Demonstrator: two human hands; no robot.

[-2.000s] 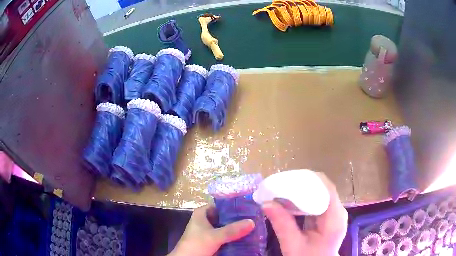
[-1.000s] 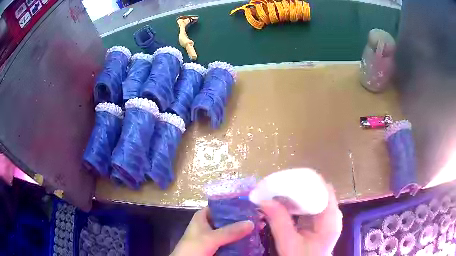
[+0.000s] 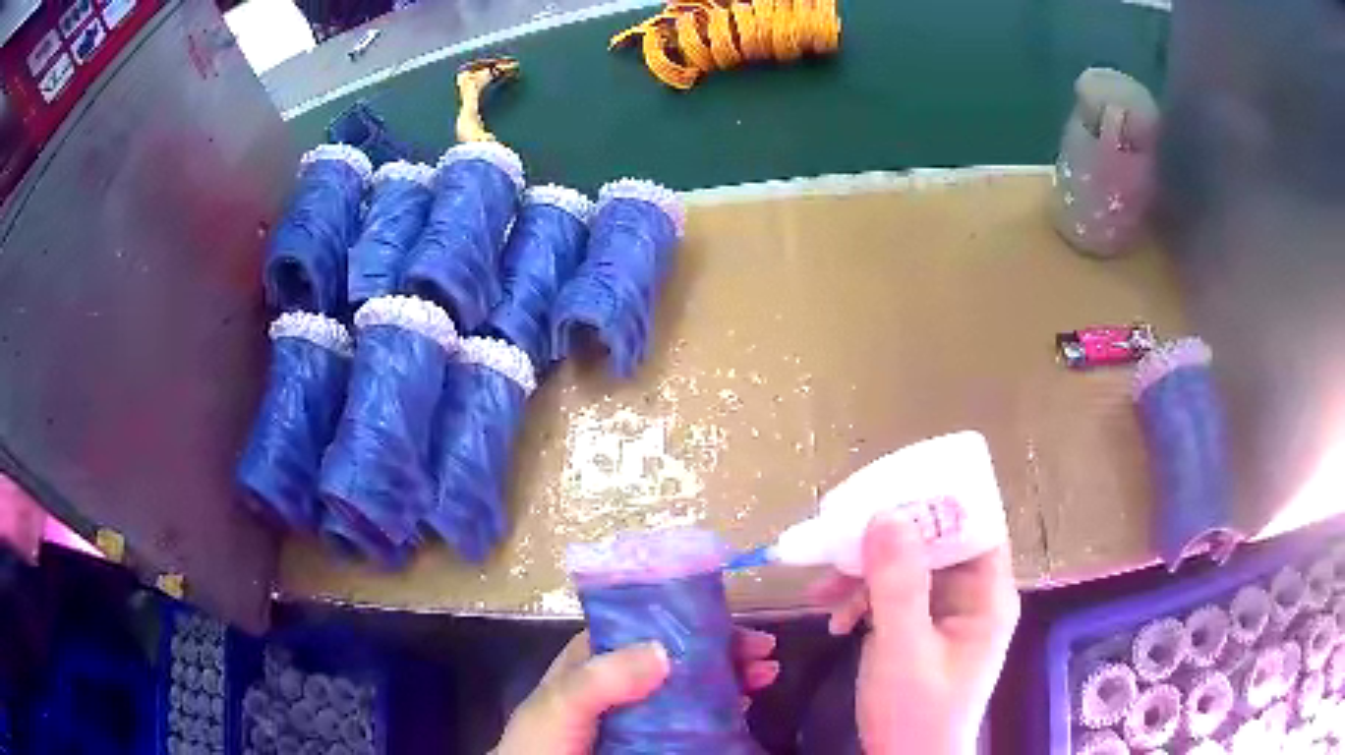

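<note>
My left hand (image 3: 598, 693) is closed around a blue tubular piece (image 3: 664, 649) at the bench's front edge, its white scalloped rim (image 3: 649, 556) facing up. My right hand (image 3: 922, 620) grips a white glue bottle (image 3: 944, 479) with a faint pink label, tilted so its blue nozzle (image 3: 749, 559) points left. The nozzle tip is at the right side of the rim; whether it touches is hard to tell. The piece's lower end is cut off by the picture's edge.
Several blue pieces (image 3: 391, 428) lie at left beside a grey panel (image 3: 133, 266). A pink-red lighter (image 3: 1099, 345), another blue piece (image 3: 1184, 450) and a speckled jar (image 3: 1106, 170) stand or lie at right. An orange coil (image 3: 752, 37) is on the green belt (image 3: 915, 118). Crates (image 3: 1055, 664) sit below.
The bottle has turned, so its label and blue nozzle now show. The held piece has shifted slightly left. The orange coil, yellow piece and small blue piece on the belt have moved left.
</note>
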